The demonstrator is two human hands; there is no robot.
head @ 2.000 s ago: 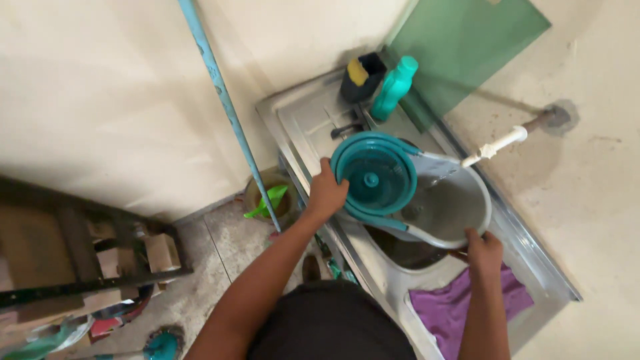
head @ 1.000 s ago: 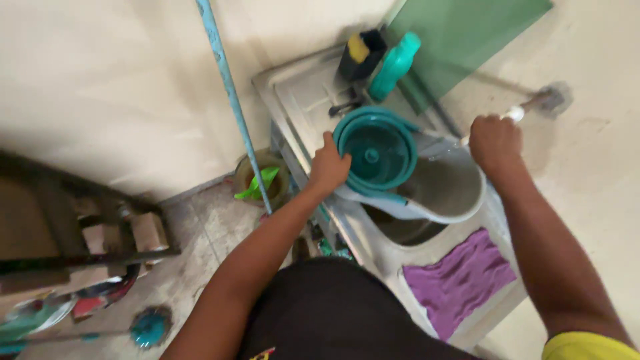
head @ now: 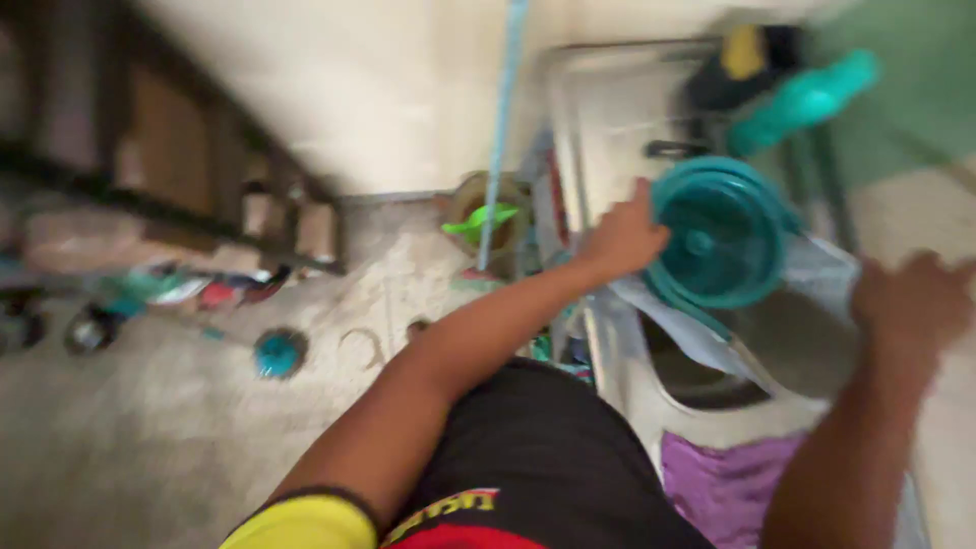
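A teal plastic spin basket (head: 713,236) sits at the near-left end of a grey mop bucket (head: 808,335), which rests over the basin of a steel sink (head: 629,358). My left hand (head: 625,236) grips the rim of the basket with fingers curled over its left side. My right hand (head: 915,297) is at the bucket's far right side, blurred; whether it holds anything there cannot be made out. Below the bucket a purple cloth (head: 724,480) lies on the sink's drainboard. Behind the basket stand a teal bottle (head: 808,103) and a black holder with a yellow sponge (head: 743,53).
A blue pole (head: 499,130) leans by the wall, near a round container (head: 461,202) with a bright green item (head: 480,221). Shelving with boxes (head: 316,229) stands at left. A teal round brush (head: 278,354) lies on the floor. A green panel (head: 907,99) is behind the sink.
My right hand has left the bucket's near rim, where it was two seconds ago, and was at the white wall pipe one second ago. My left hand stays at the basket. The view has swung left.
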